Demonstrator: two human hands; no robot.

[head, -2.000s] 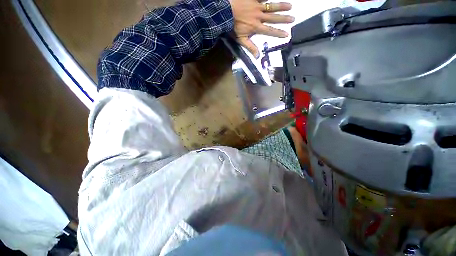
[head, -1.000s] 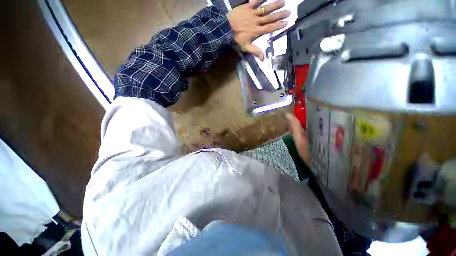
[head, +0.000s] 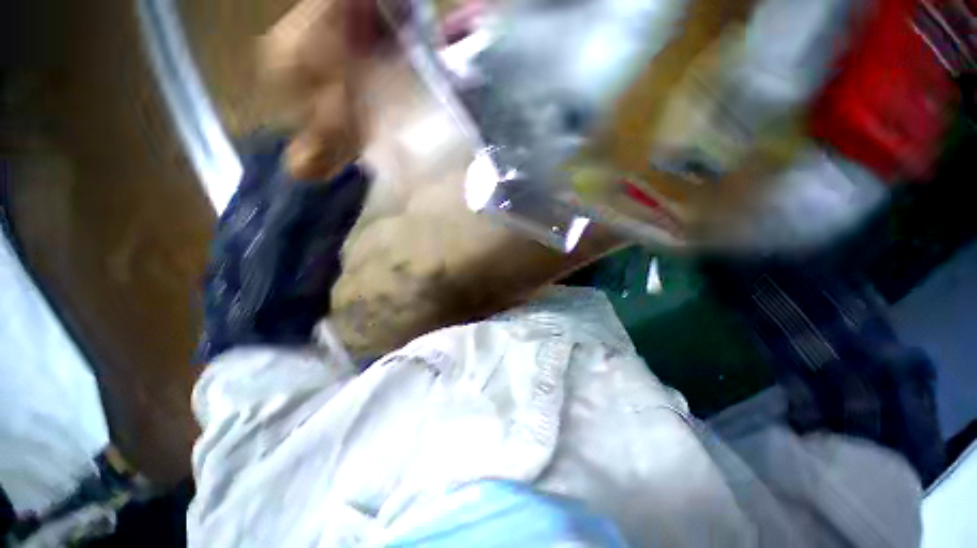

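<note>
The cutting machine [head: 579,96] fills the upper middle and right as a badly blurred grey, brown and red shape. A red part [head: 889,86] shows at its right end. My left hand [head: 316,91] is blurred at the upper left, left of the machine, with its fingers bent; whether it holds anything cannot be told. My right hand is not visible; only the right sleeve [head: 846,353] shows, below the machine's right end.
The worn brown table [head: 396,268] shows below the machine, with dark specks on it. A silver metal strip [head: 188,107] runs along the upper left. White material [head: 43,396] hangs at the left edge. A dark green area [head: 686,332] lies beyond the table edge.
The machine now appears higher and turned in the view, with its underside end swung up. My left hand has gone from spread flat to bent and further left. My right hand has gone out of sight.
</note>
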